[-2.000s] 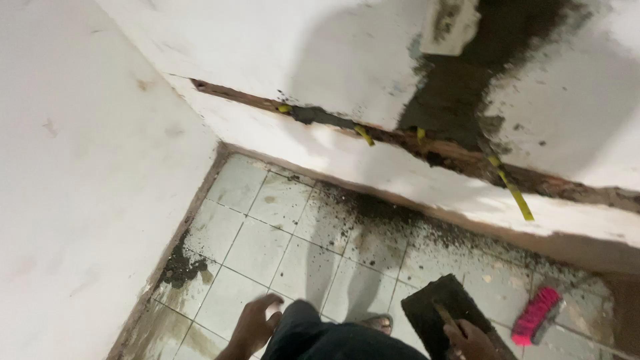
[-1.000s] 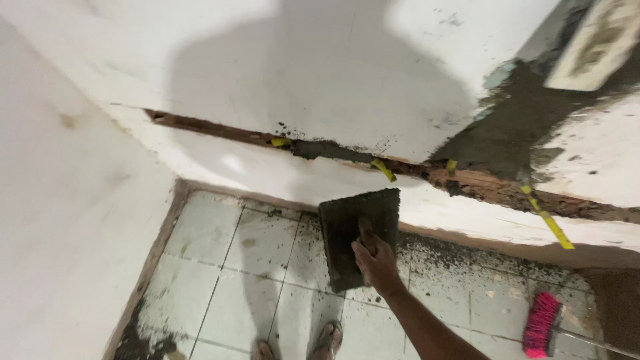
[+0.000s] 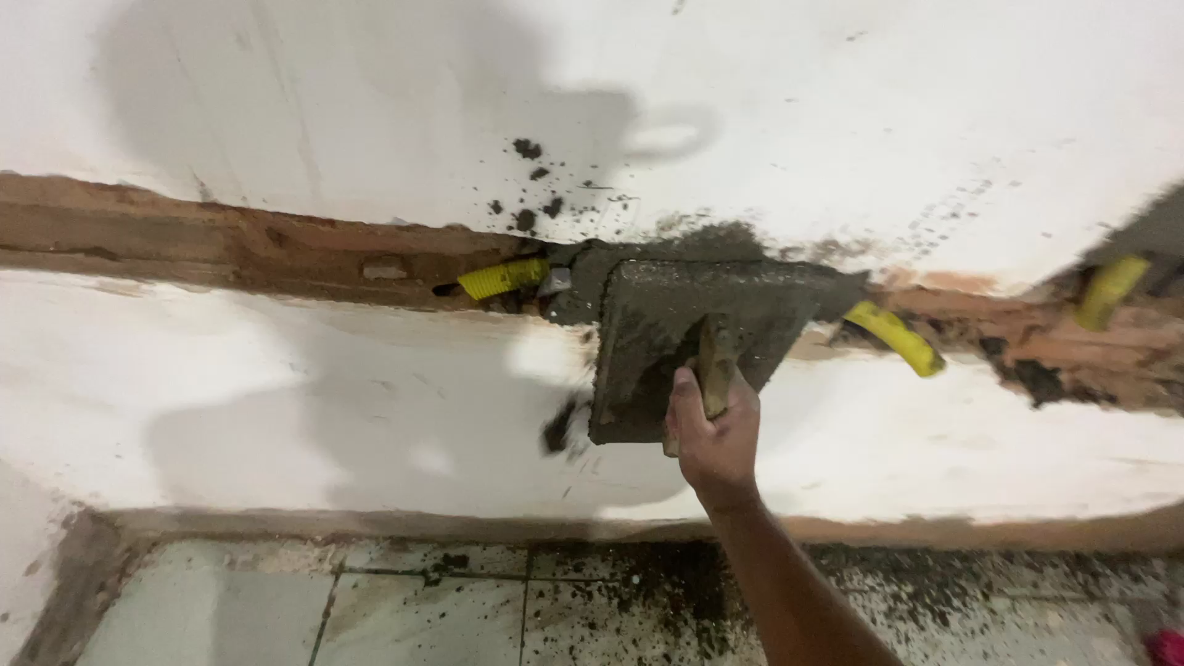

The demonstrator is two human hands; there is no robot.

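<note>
My right hand (image 3: pixel 717 425) grips the handle of a mortar-covered plastering float (image 3: pixel 647 361). The float's upper edge lies against the long channel cut in the white wall, over grey mortar (image 3: pixel 578 287) that fills part of it. Left of the float a yellow corrugated conduit (image 3: pixel 504 277) sticks out of the channel (image 3: pixel 305 250). A second yellow conduit (image 3: pixel 897 340) hangs just to the float's right, and another yellow conduit (image 3: pixel 1110 291) lies farther right. A dark clump (image 3: pixel 558 427), blurred, is beside the float's lower left edge. My left hand is out of view.
Mortar crumbs (image 3: pixel 527 148) stick to the wall above the channel. Below, the pale tiled floor (image 3: pixel 425 610) is strewn with dark mortar bits. A wall corner stands at the lower left. Part of a pink thing (image 3: pixel 1164 646) shows at the lower right edge.
My right hand has raised the float from above the floor to the wall channel. My left hand, seen two seconds ago at the lower left, is out of view. The view is closer to the wall.
</note>
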